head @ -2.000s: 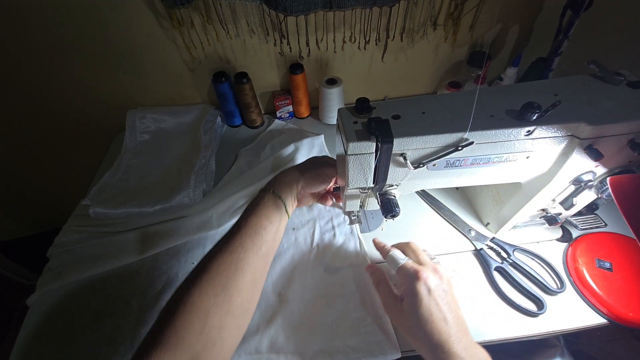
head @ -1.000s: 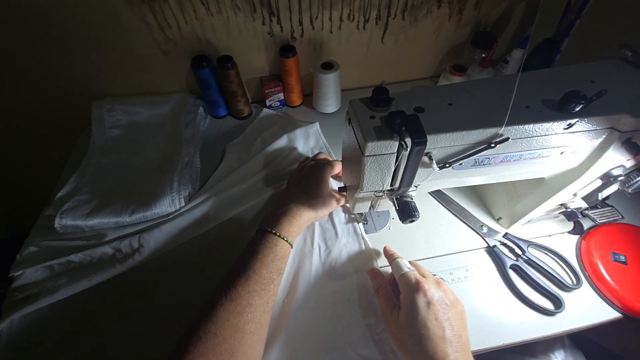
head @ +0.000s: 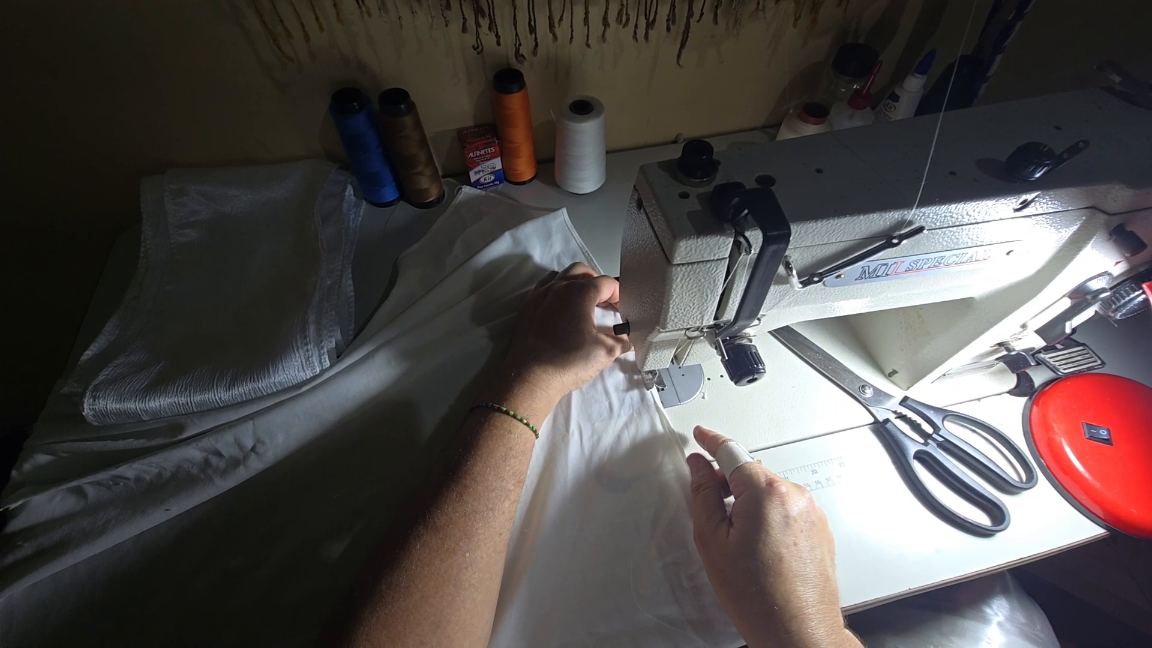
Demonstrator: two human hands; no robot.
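Note:
White fabric (head: 612,504) spreads over the table, its right edge running under the head of a white sewing machine (head: 684,288). My left hand (head: 571,328) grips this fabric just behind and left of the needle area, its fingertips partly hidden by the machine. Nearer to me, my right hand (head: 765,531) has its thumb and forefinger at the fabric's edge, in front of the metal needle plate (head: 681,385); a white wrap is round one finger. Whether the fingers pinch the cloth or only rest on it is hard to tell. The needle and presser foot are mostly hidden.
Open-bladed or closed cannot be told for the black-handled scissors (head: 909,432), right of my right hand. A red lamp base (head: 1093,450) stands beyond them. Folded sheer white fabric (head: 225,288) lies left. Thread cones, including an orange one (head: 514,130), and a pin box (head: 481,157) line the back.
The view has shifted somewhat. Both hands remain at the fabric's edge, the left behind the needle area and the right in front; no other change is plain.

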